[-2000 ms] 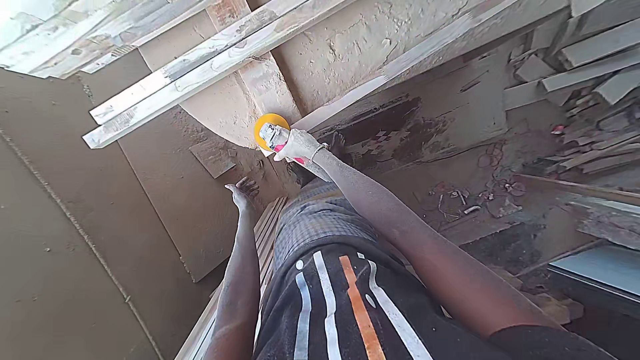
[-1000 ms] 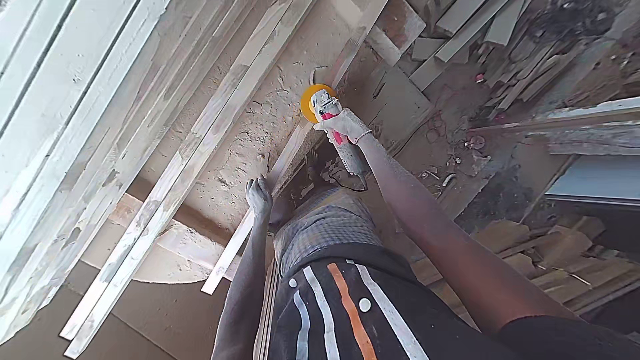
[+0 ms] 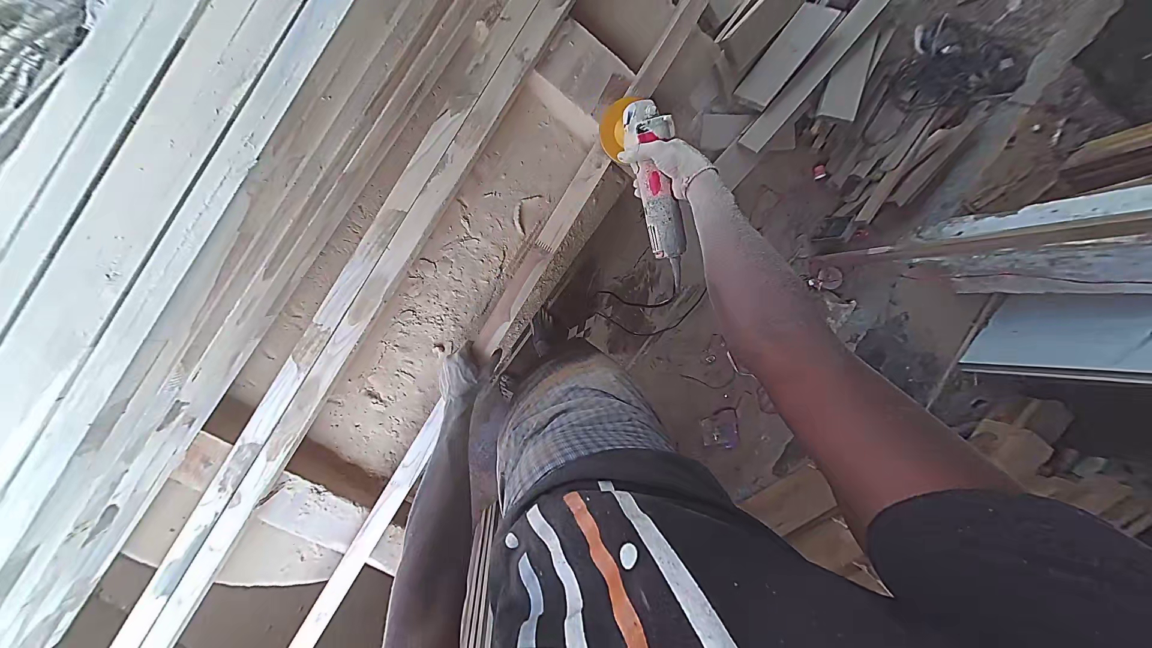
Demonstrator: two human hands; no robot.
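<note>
My right hand (image 3: pixel 668 165), in a pale glove coated with dust, is closed around the body of an angle grinder (image 3: pixel 661 216) whose cord hangs down. The grinder's yellow disc (image 3: pixel 619 130) lies at or just over a narrow wooden strip (image 3: pixel 562 211); whether it touches cannot be told. Lower down, my left hand (image 3: pixel 461 373) grips the same strip near its middle. The strip runs diagonally along the near edge of a dusty work surface (image 3: pixel 396 360).
Long wooden boards (image 3: pixel 225 270) lie side by side at the left. Wood offcuts (image 3: pixel 810 72) are heaped at the upper right, near a dark tangle (image 3: pixel 958 67). A pale panel (image 3: pixel 1062 333) is at the right, above more scrap wood (image 3: pixel 1017 441). The grinder's cord (image 3: pixel 661 328) loops near my legs.
My left hand, free with fingers spread two seconds ago, is now on the strip. The grinder in my right hand has gone farther up along the strip. The view has turned strongly.
</note>
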